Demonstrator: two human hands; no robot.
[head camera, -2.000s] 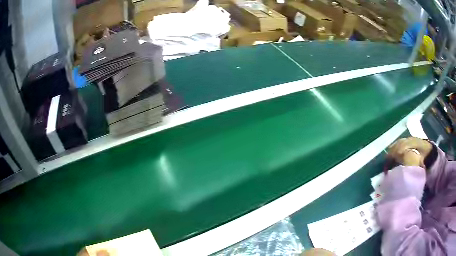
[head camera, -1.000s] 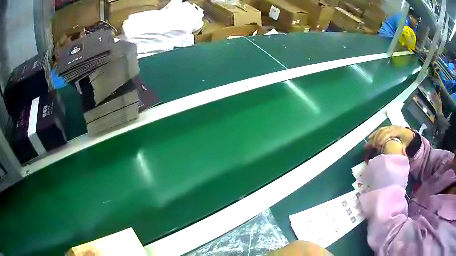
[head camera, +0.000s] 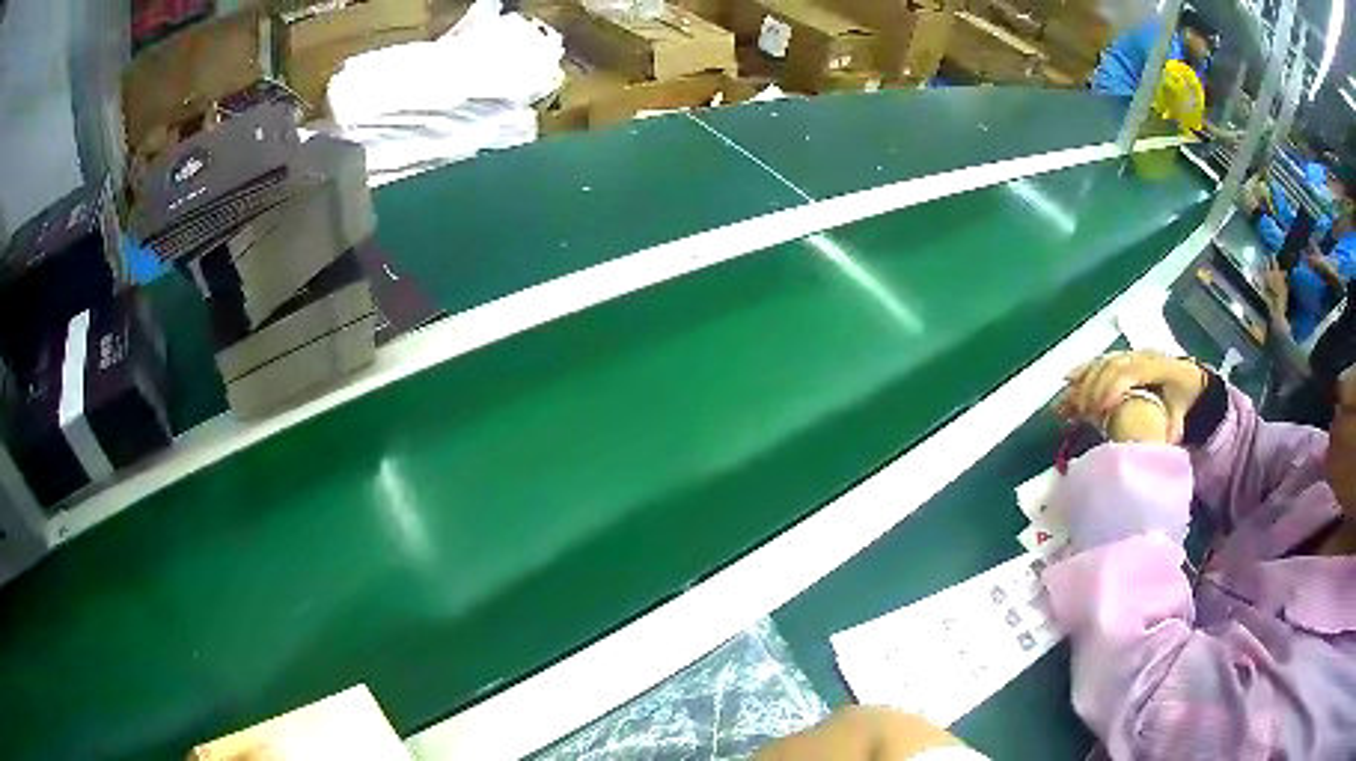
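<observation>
A pale yellowish sheet or card (head camera: 320, 729), with an orange-brown tint at its lower left, juts in from the bottom edge over the near side of the green conveyor belt (head camera: 625, 431). Its lower part is cut off, and no left hand can be made out at it. Part of my right hand (head camera: 863, 739) shows at the bottom edge, right of the sheet and just below a clear plastic bag (head camera: 699, 706). Its fingers are out of the picture, so what it holds is hidden.
A pink-sleeved co-worker rests clasped hands (head camera: 1138, 394) on the right bench, beside a white label sheet (head camera: 952, 639). A white rail (head camera: 877, 520) borders the belt. Dark cartons (head camera: 112, 387) and grey-brown boxes (head camera: 305, 335) stand far left. A white pile (head camera: 446, 89) and cardboard boxes are behind.
The whole view has shifted, so the scene sits further left. My right hand shows larger than at first. The pale sheet stays at the bottom edge. The co-worker's hands remain clasped.
</observation>
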